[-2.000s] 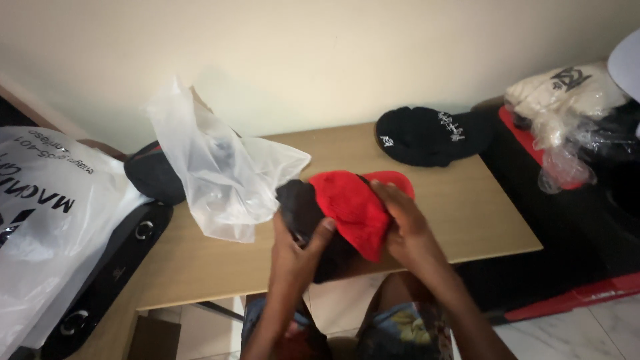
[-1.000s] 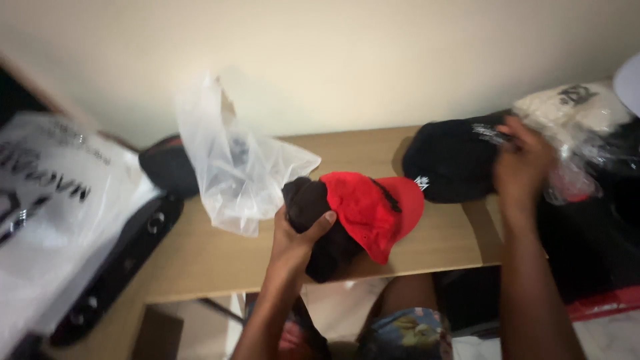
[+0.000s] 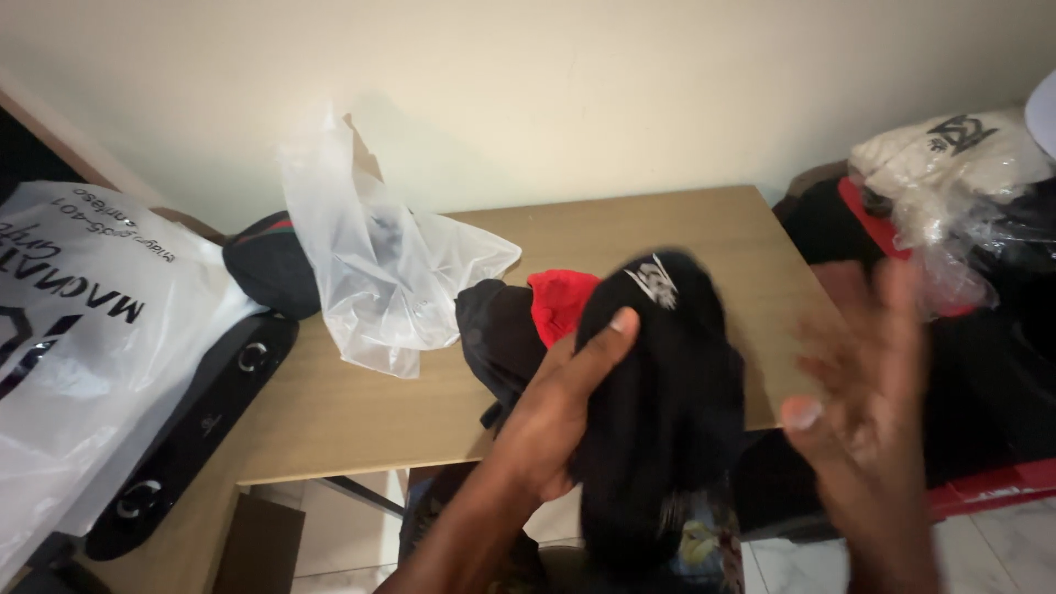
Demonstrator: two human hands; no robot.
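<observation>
My left hand grips a black cap with white embroidery, its thumb on the cloth near the logo. The cap hangs over the table's front edge. Behind it, partly hidden, a red cap and a dark cap lie together on the wooden table. My right hand, blurred, is raised to the right of the black cap with its fingers spread and nothing in it.
A crumpled translucent plastic bag stands on the table beside another black cap. At left are a large printed plastic bag and a long black device. Wrapped cream fabric lies at right over dark and red items.
The black cap has come from the table's right side into my left hand, which has let go of the red and dark caps. My right hand has come off the black cap.
</observation>
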